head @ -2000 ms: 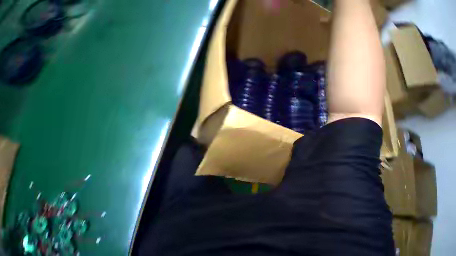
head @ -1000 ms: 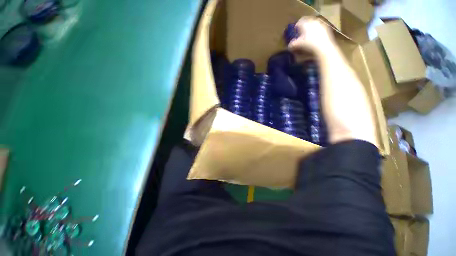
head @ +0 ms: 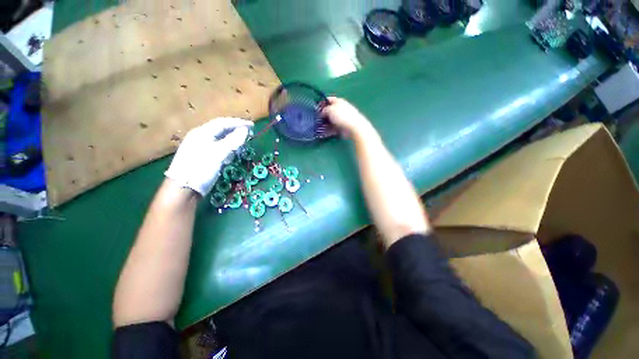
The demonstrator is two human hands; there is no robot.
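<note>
My right hand [head: 339,116], bare, holds a round black slotted fan housing [head: 301,112] by its right rim, over the bench by the plywood board's right edge. My left hand [head: 211,151], in a white glove, is at the upper left of a heap of green ring boards [head: 260,172] with red and dark wires. Its fingertips pinch a reddish wire that reaches towards the housing and ends in a small white tip. Whether a green ring hangs on this wire inside the glove is hidden.
The plywood board [head: 150,77] with rows of small holes or pegs lies at the upper left. Several black housings [head: 384,30] stand at the back. An open carton [head: 490,270] with dark housings is at the lower right. Blue material [head: 19,133] is at far left.
The view has swung from the carton to the bench. My right hand was in the carton at a dark housing and now holds one over the bench. My gloved left hand has come into view.
</note>
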